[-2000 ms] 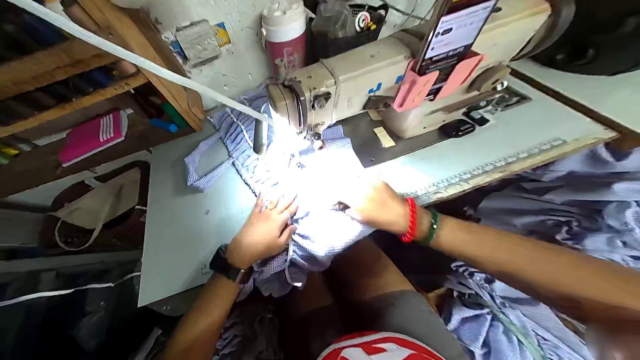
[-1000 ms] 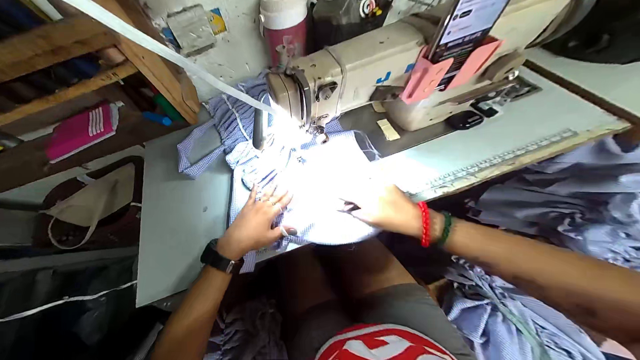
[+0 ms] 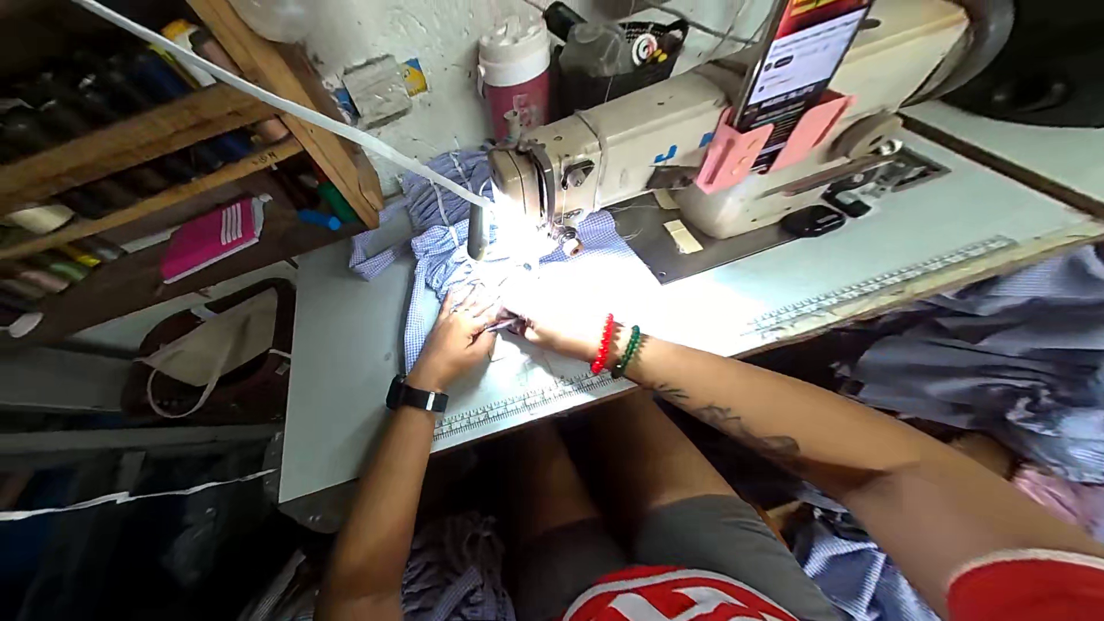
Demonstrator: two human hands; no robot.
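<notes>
Blue-and-white checked fabric [image 3: 435, 259], gathered in places, lies under the head of a sewing machine [image 3: 638, 129], where a bright lamp washes out the needle area. My left hand [image 3: 461, 336], with a black watch at the wrist, rests on the fabric's near edge with its fingers spread. Close beside its fingertips, my right hand [image 3: 561, 332] has its fingers closed around a small dark metal tool [image 3: 504, 325], whose kind I cannot tell. Red and green bead bracelets circle the right wrist. Glare hides part of the fabric around both hands.
A phone [image 3: 798, 78] sits in a pink holder [image 3: 733, 155] on the machine. Behind stands a pink-and-white jug [image 3: 515, 78]. Wooden shelves [image 3: 138, 121] with thread spools are at left. A measuring tape strip [image 3: 517, 397] runs along the table edge; more fabric [image 3: 992, 354] hangs at right.
The fabric has moved away from the table's front edge, uncovering the measuring strip there. My right hand has come in next to my left hand; a second ago they were apart.
</notes>
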